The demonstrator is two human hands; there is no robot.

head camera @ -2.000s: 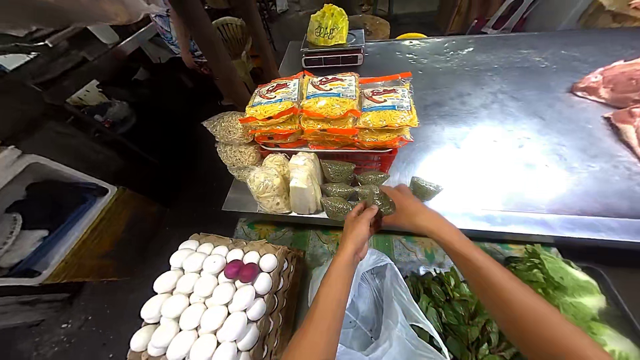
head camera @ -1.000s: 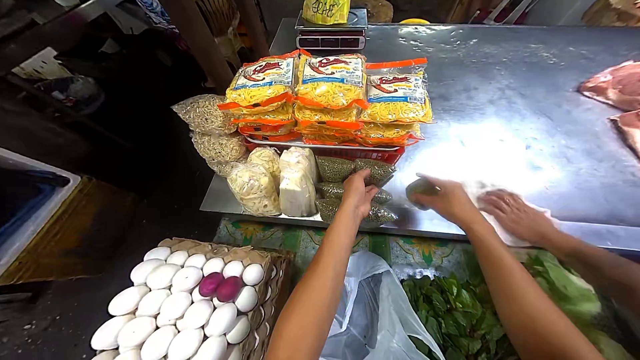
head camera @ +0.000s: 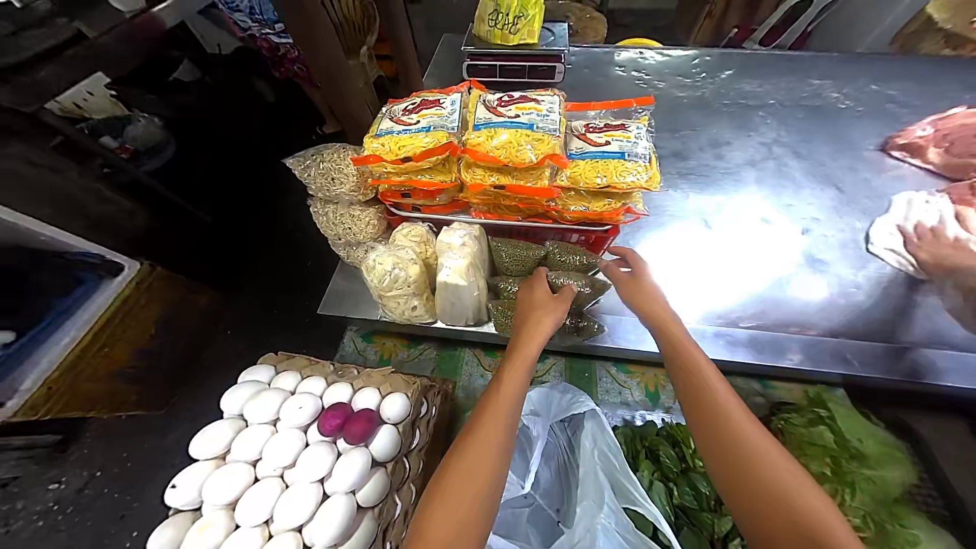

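Several small clear bags of green mung beans (head camera: 518, 257) lie stacked in two columns at the front edge of the steel table (head camera: 732, 114). My left hand (head camera: 543, 303) rests among them, its fingers touching the bags in the middle; whether it grips one is hidden. At the right end of the upper bags, my right hand (head camera: 634, 284) has its fingers apart, close to or touching a bag. Left of the beans stand a wrapped white block (head camera: 461, 278) and bags of pale noodles (head camera: 396, 282). Packs of yellow noodles (head camera: 515, 130) are piled behind, on a red basket (head camera: 587, 235).
Trays of white eggs (head camera: 286, 450) with two purple ones stand at lower left. An open plastic bag (head camera: 560, 457) and leafy greens (head camera: 675, 473) are below my forearms. A scale (head camera: 515, 65) is at the back. At right, another person's hand (head camera: 942, 248) holds a white cloth (head camera: 903, 229) near raw meat (head camera: 934, 141).
My right hand has moved left to the bean bags; the bag it held a second ago is no longer in it. The other person's hand and cloth have moved right, towards the meat.
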